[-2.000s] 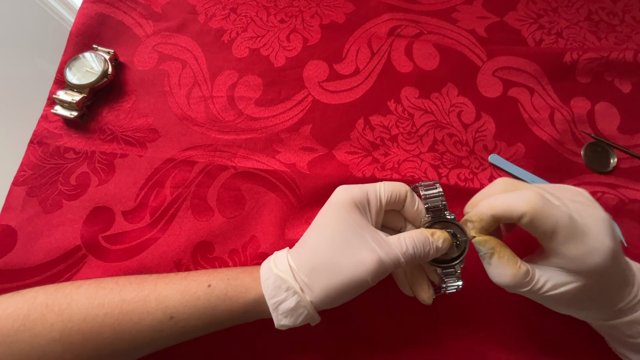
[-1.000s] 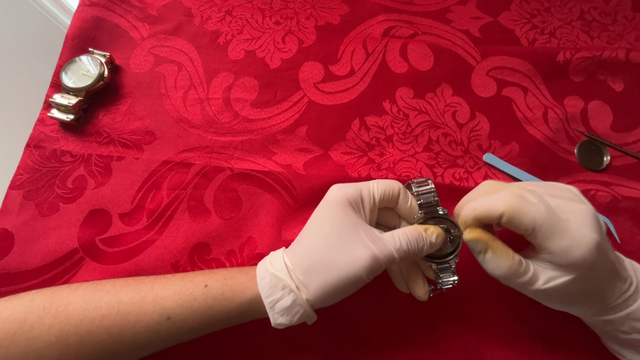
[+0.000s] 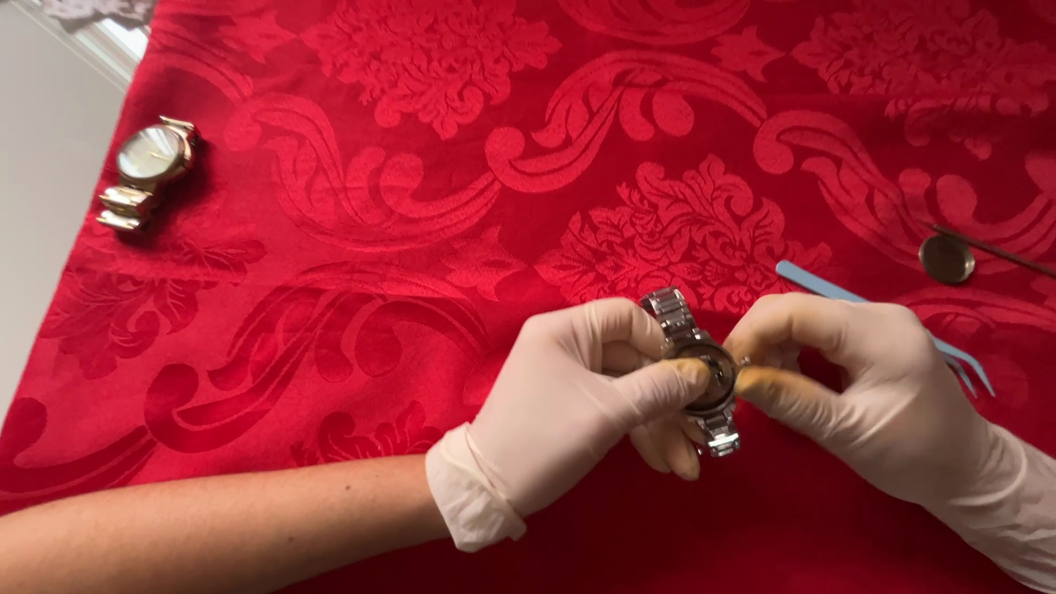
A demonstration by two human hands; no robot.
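Observation:
My left hand [image 3: 577,396], in a white glove, holds a silver metal wristwatch [image 3: 674,312] by its case, the thumb lying over the round open-looking face of the case. The bracelet sticks out above and below the fingers. At the right side of the case is my right hand [image 3: 858,388], also gloved, its thumb and index finger close together at a small part, seemingly the crown [image 3: 744,360]. Whether the fingertips grip that part cannot be told. Yellowish stains mark the glove fingertips. Blue tweezers [image 3: 813,282] with bent tips lie partly hidden under or behind my right hand.
A gold-coloured wristwatch [image 3: 151,153] lies at the upper left on the red patterned tablecloth [image 3: 371,330]. On the right are a round metal disc [image 3: 946,258], perhaps a case back, and a thin brown rod-like tool [image 3: 994,250] beside it. A pale surface borders the cloth at left.
My right thumb and fingertips have shifted slightly at the side of the watch case. My left hand keeps its hold on the silver watch.

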